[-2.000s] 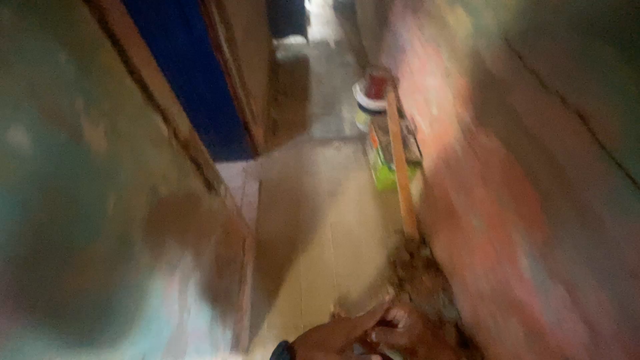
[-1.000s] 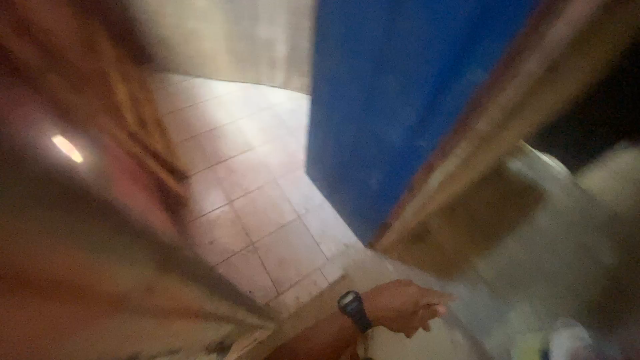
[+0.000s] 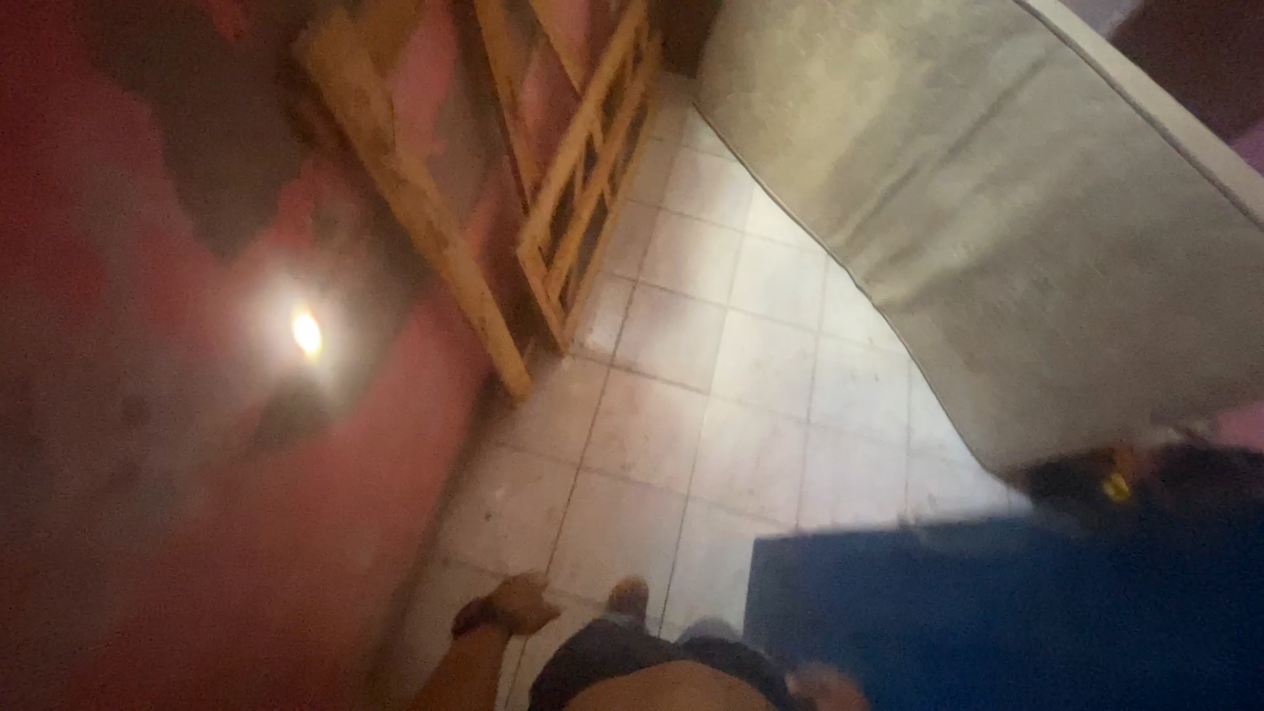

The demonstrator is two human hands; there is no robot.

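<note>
My left hand [image 3: 525, 604], with a dark watch [image 3: 476, 616] on its wrist, hangs low in the view above the pale tiled floor [image 3: 647, 415]. Nothing shows in it, though blur hides how its fingers are set. At the bottom edge my right hand [image 3: 828, 686] is partly cut off and blurred, close to the blue door panel [image 3: 997, 612]; whether it touches the panel or holds anything cannot be told. Between the hands are my dark shorts [image 3: 602, 657] and one bare foot [image 3: 628, 595].
A worn red wall [image 3: 375, 474] with a bright spot of light runs along the left. Wooden frames [image 3: 578, 188] and a wooden post [image 3: 434, 222] lean there. A large pale mattress [image 3: 997, 227] with a piped edge stands at the upper right, beyond the blue panel.
The view has moved from a narrow passage, past the blue door, to the tiled room. The blue panel, upright at centre right one second ago, is now at the lower right.
</note>
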